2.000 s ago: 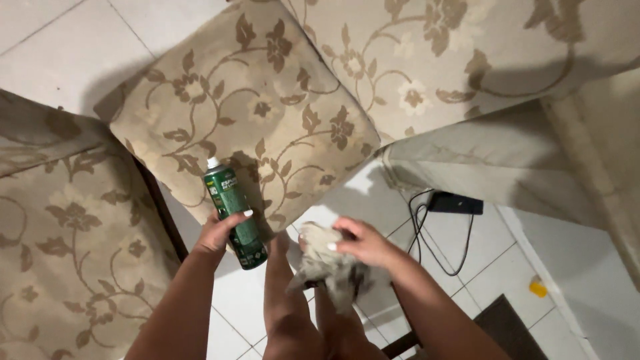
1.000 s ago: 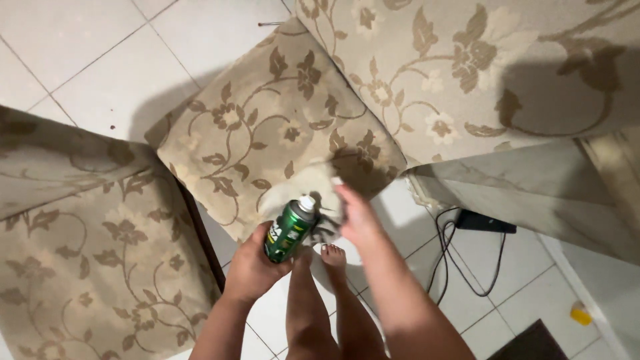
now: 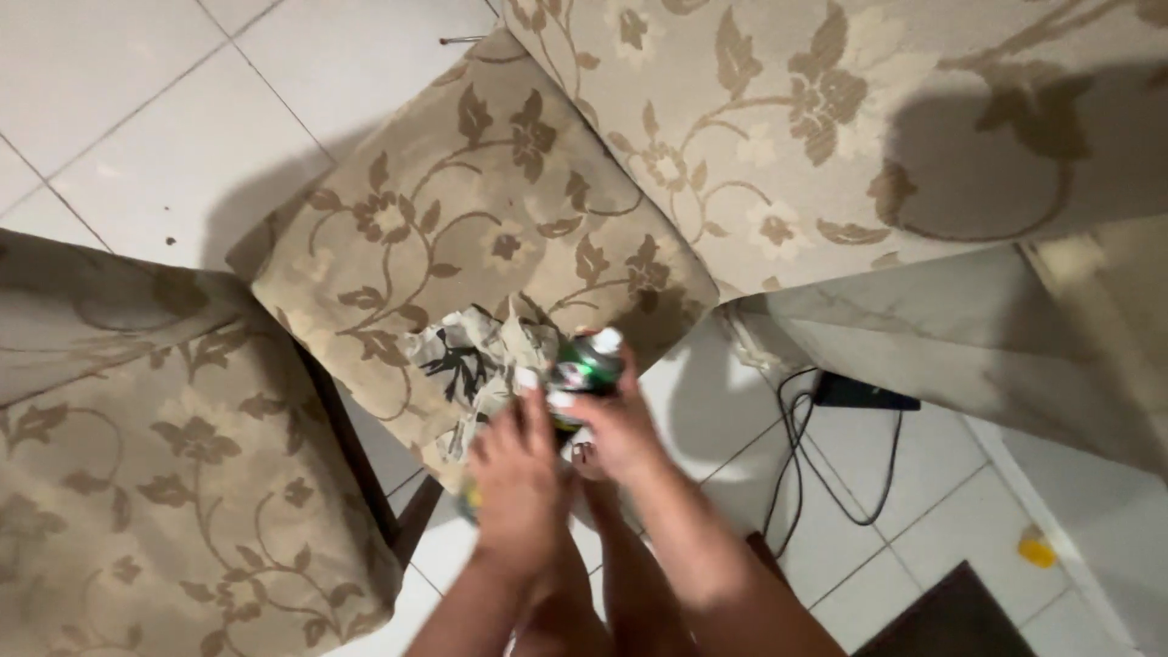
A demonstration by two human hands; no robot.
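A green can with a white cap (image 3: 584, 365) is tilted, its cap toward the upper right. My right hand (image 3: 620, 424) grips it near the top. My left hand (image 3: 516, 461) is wrapped over its lower part, blurred by motion, and a bit of green and yellow shows at that hand's left edge. The crumpled light cloth with dark print (image 3: 484, 351) rests on the front part of a floral upholstered seat (image 3: 438, 210), just beyond my left fingertips. Whether those fingertips touch the cloth cannot be told.
A floral sofa piece (image 3: 182, 474) stands at left, and a larger one (image 3: 712, 119) at upper right. On the tiled floor at right lie a black box (image 3: 862, 392) with a looped cable (image 3: 853, 520), a small yellow object (image 3: 1037, 547) and a dark flat thing (image 3: 954, 616).
The cloth, near my right hand before, now lies on the seat. My right hand has moved onto the can's top, while my left hand is lower on it.
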